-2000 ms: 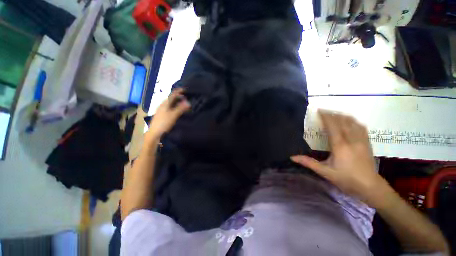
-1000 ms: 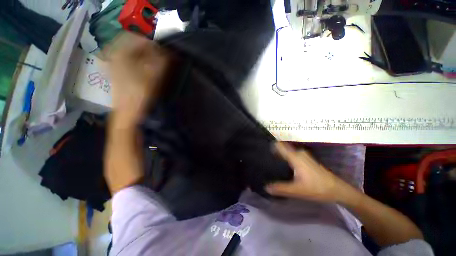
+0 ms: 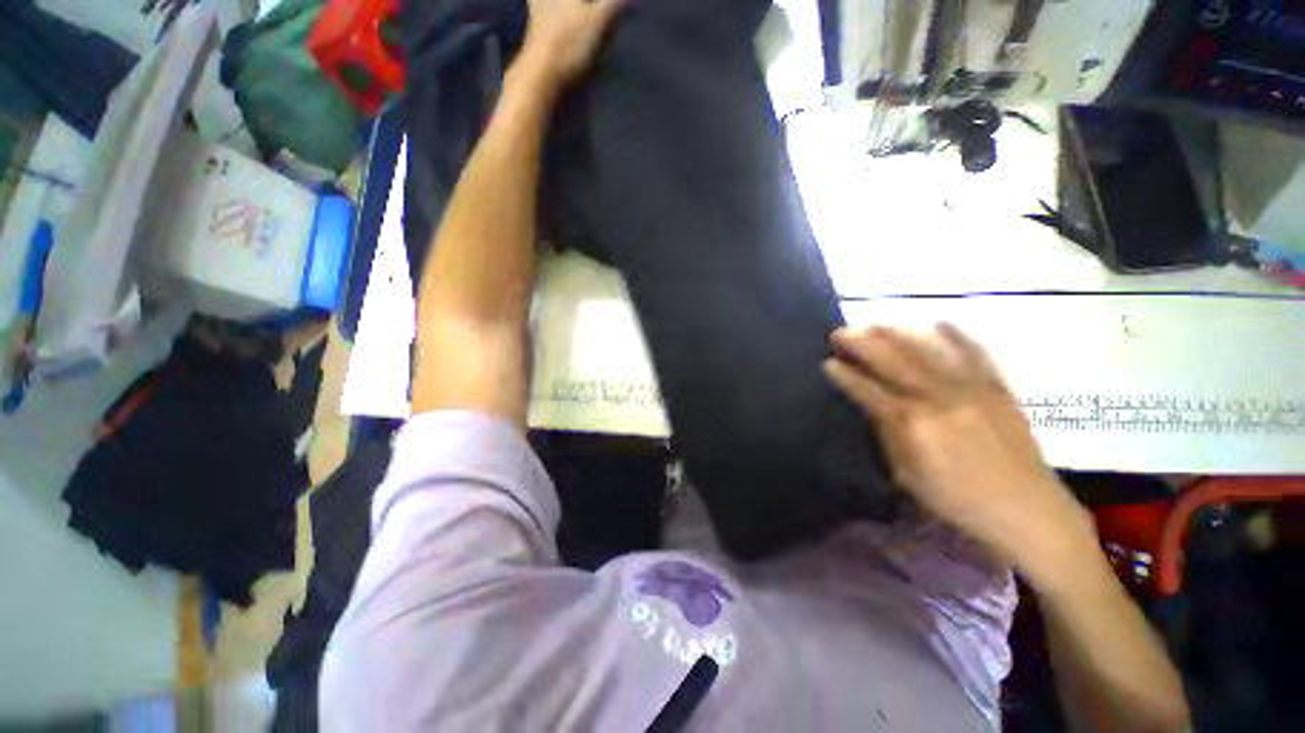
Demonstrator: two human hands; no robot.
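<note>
A black garment (image 3: pixel 701 272) lies lengthwise over the white table (image 3: pixel 945 358), from the top of the picture down over the table's front edge to the lap. My left hand (image 3: pixel 573 32) is stretched far forward at the top, on the garment; its fingertips are partly hidden, so its grip cannot be told. My right hand (image 3: pixel 937 415) lies at the garment's right edge near the ruler scale, fingers on the cloth; whether it pinches the cloth cannot be told. The sewing machine's needle area (image 3: pixel 909 122) is right of the garment, with no cloth under it.
A phone (image 3: pixel 1134 186) in an open case and a small black pointed tool (image 3: pixel 1062 219) lie right of the needle. A white box (image 3: pixel 236 222), green cloth (image 3: pixel 294 86) and red object (image 3: pixel 358 50) are left. Black cloth (image 3: pixel 193 458) hangs lower left; a red basket (image 3: pixel 1181 523) is lower right.
My left hand has moved from the left side to far forward. The garment, bunched and folded before, now lies as a long straight strip. My right hand has moved slightly up and right.
</note>
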